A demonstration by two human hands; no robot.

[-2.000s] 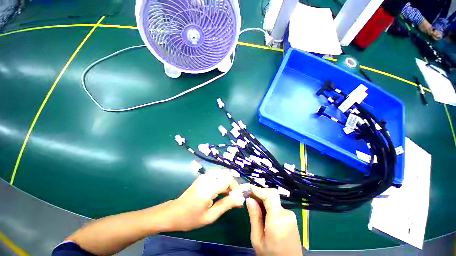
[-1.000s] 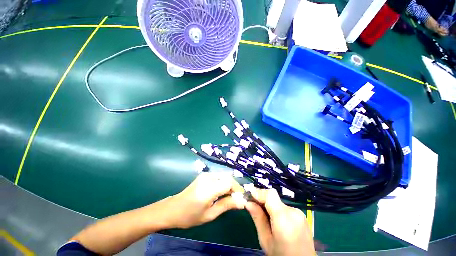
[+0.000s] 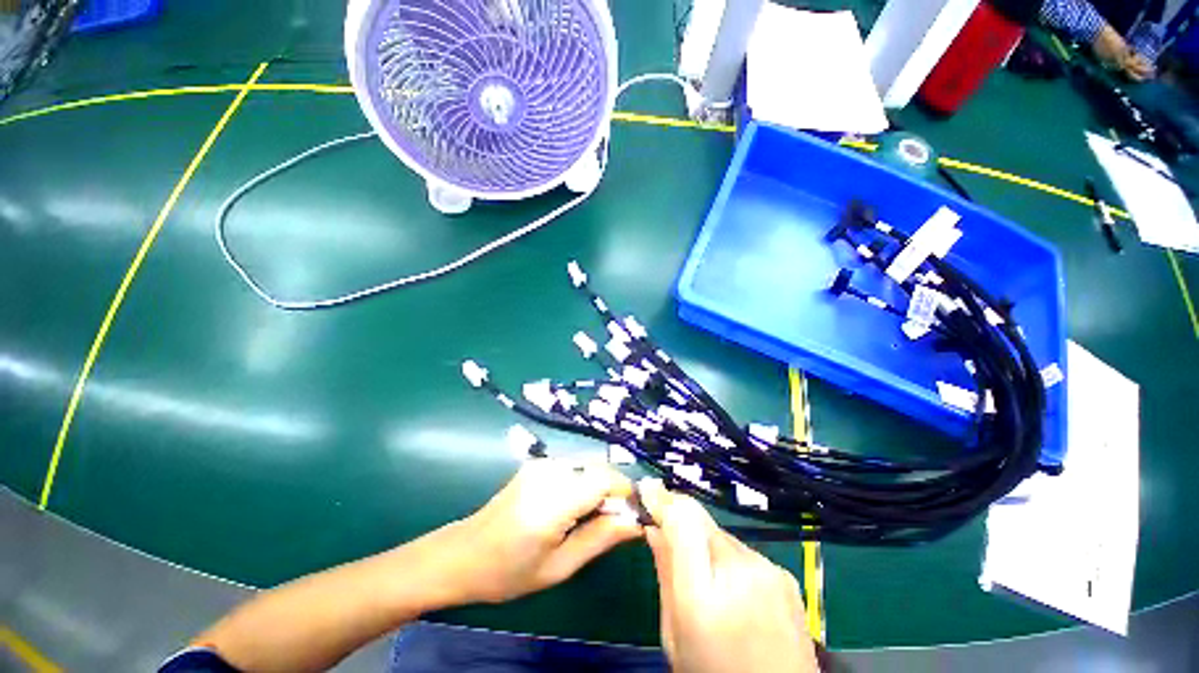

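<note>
The black wire harness (image 3: 894, 504) lies on the green bench and curves into the blue parts bin (image 3: 789, 345). Its many branches fan out to the left, with white connectors (image 3: 475, 373) at the tips. My left hand (image 3: 546, 526) and my right hand (image 3: 721, 579) meet at the bench's near edge, left of the yellow line. Both pinch one small branch end between their fingertips, a whitish connector with a dark part (image 3: 642, 510). The fingers hide most of it. Black connectors (image 3: 842, 281) and white tags (image 3: 924, 245) lie inside the bin.
A white and lilac fan (image 3: 497, 103) stands at the back, its white cord (image 3: 381, 287) looped on the bench. Paper sheets (image 3: 1081, 526) lie right of and partly under the bin. A tape roll (image 3: 911, 151) is behind it. Another person's hand (image 3: 1122, 55) shows at the far right.
The camera view has shifted slightly. My hands stay together at the same branch end, with the fingertips a little changed in position. The harness lies as before.
</note>
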